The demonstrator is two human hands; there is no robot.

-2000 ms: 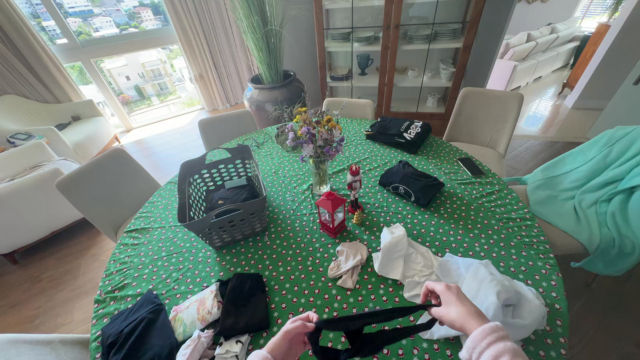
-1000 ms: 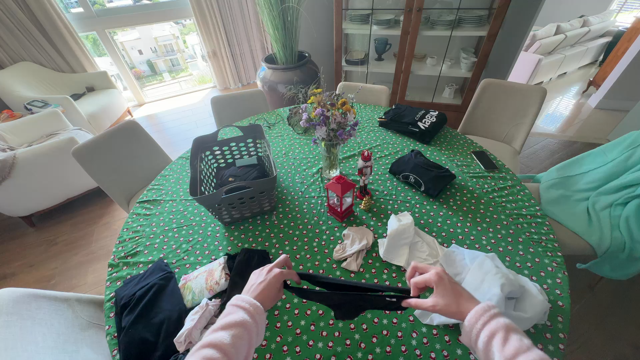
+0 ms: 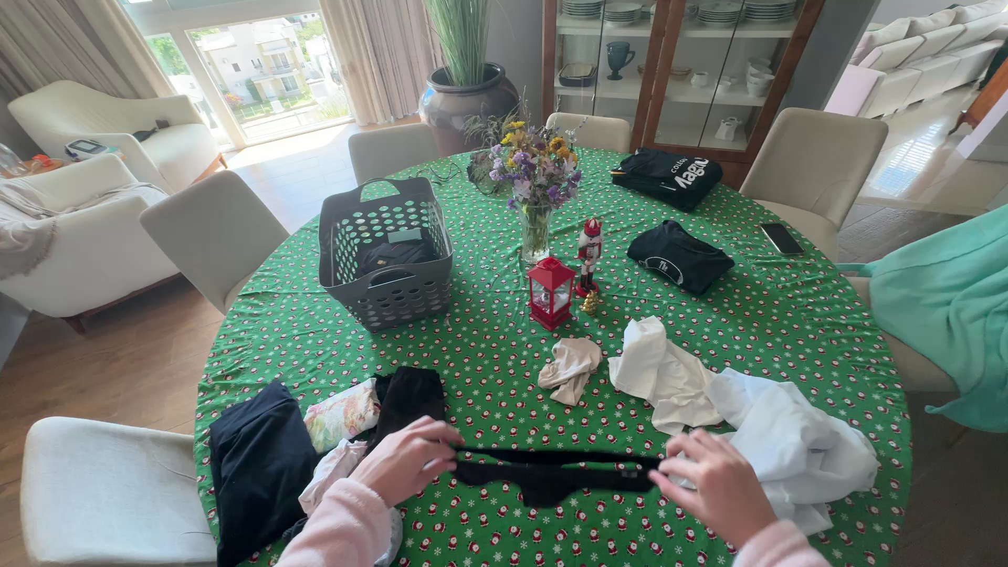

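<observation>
A small black garment, which looks like underwear, is stretched level above the tablecloth. At its left end my left hand grips the waistband; my right hand pinches the other end. Beside my left hand lie a black cloth, a floral cloth, a pale pink cloth and a dark folded garment. Crumpled white cloth is beside and beyond my right hand, with an off-white cloth touching it. A small beige cloth rests farther in, near the middle.
On the green patterned tablecloth stand a grey plastic basket holding dark cloth, a red lantern, a nutcracker figure and a flower vase. Black shirts and a phone lie at the right. Upholstered chairs surround the table.
The black garment was looser and bunched two seconds ago; it is now drawn out wide between my hands. Both hands stay on it.
</observation>
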